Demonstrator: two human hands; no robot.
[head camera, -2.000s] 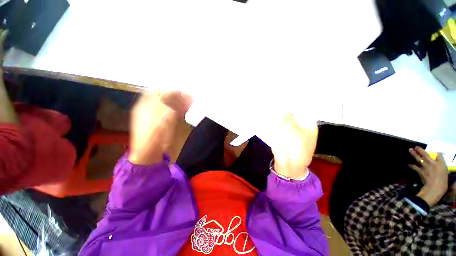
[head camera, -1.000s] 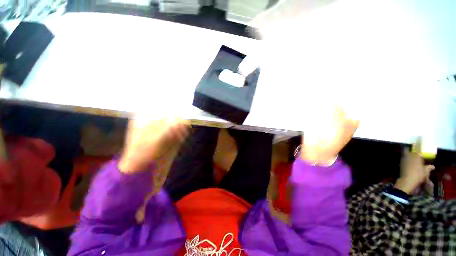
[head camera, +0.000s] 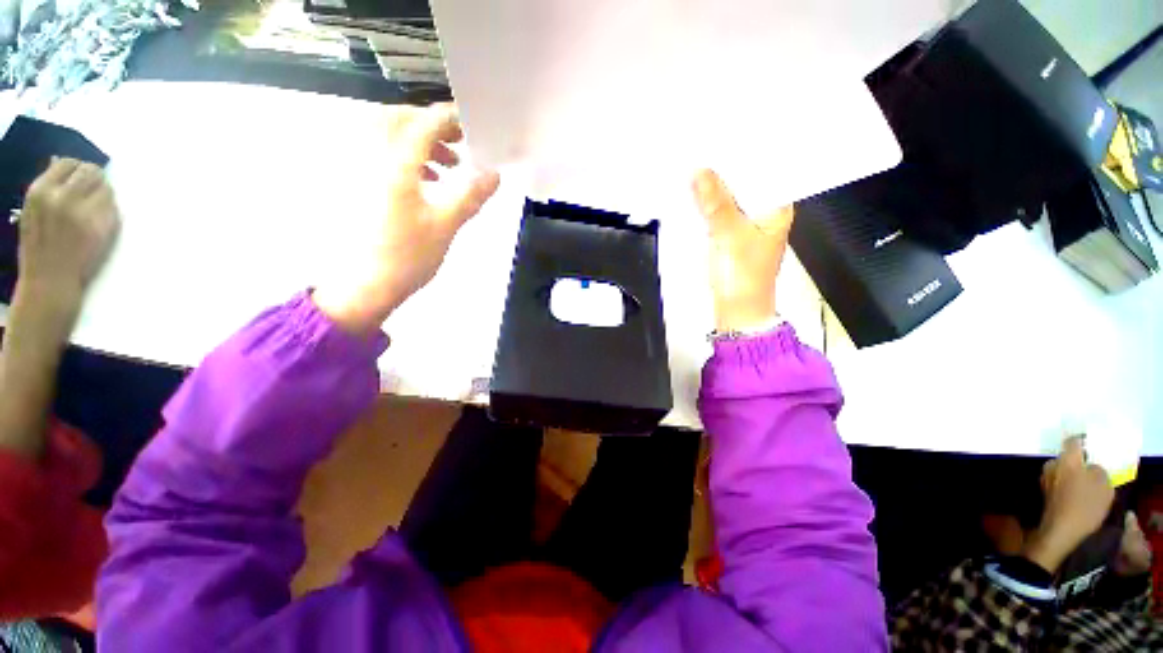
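An open black box base (head camera: 580, 370) lies at the table's front edge in front of me. A glossy white rounded device (head camera: 588, 304) with a small blue mark sits in the cut-out of its black insert. A large white card cover (head camera: 663, 89), white side showing, is held up beyond the box. My right hand (head camera: 749, 255) grips its lower edge, thumb showing and other fingers hidden. My left hand (head camera: 415, 211) is beside the card's left edge, thumb and fingers apart, holding nothing visible.
Black finished boxes (head camera: 880, 262) are piled to the right on the white tabletop (head camera: 242, 191). Flat stacks (head camera: 395, 45) and a silver-white heap (head camera: 77, 45) lie at the back left. A neighbour's hand (head camera: 70, 223) is by a black box at left; another person's hand (head camera: 1071, 504) is at right.
Both hands have moved up over the table, either side of the box. The box base shows nearer and more upright. The white card is now held up in my right hand.
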